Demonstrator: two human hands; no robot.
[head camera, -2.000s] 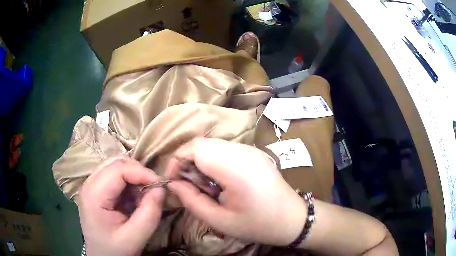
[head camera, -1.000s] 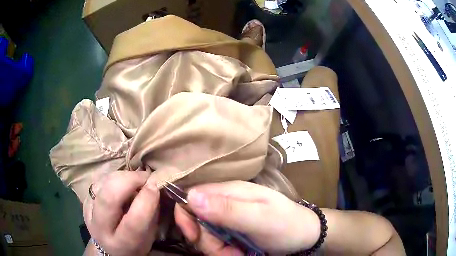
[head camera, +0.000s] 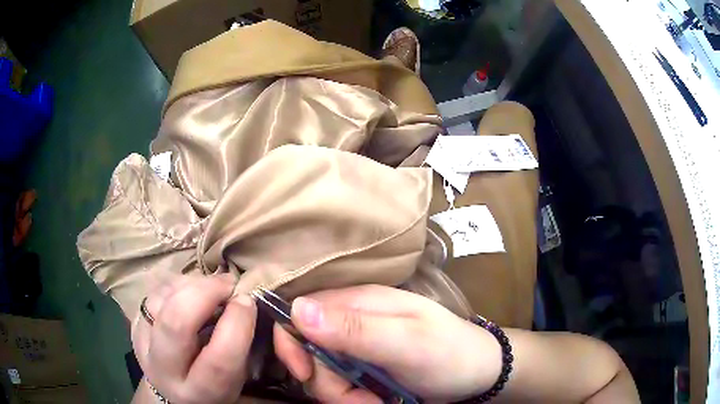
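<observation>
Shiny beige-gold lining (head camera: 316, 205) lies bunched over the lap, with matte camel coat cloth (head camera: 260, 55) behind it and at its right. My left hand (head camera: 193, 335), bare with a ring, pinches the lining between thumb and fingers at a stitched seam (head camera: 324, 260). My right hand (head camera: 363, 339), with a dark bead bracelet, holds thread snips (head camera: 331, 359). Their narrow blades point up and left and meet the seam edge beside my left fingertips. Whether the blades are open or shut is too small to tell.
White hang tags (head camera: 474, 230) lie on the camel cloth at the right. A white-topped table (head camera: 631, 79) with dark tweezers (head camera: 680, 87) curves along the right. A cardboard carton (head camera: 237, 24) stands in front, a blue bin (head camera: 24, 110) at the left. A red-capped bottle (head camera: 476, 81) is beyond the lap.
From the earliest frame, both hands came apart slightly, the seam was spread out and the snips' blades came to it. Since one second ago the hands have barely moved.
</observation>
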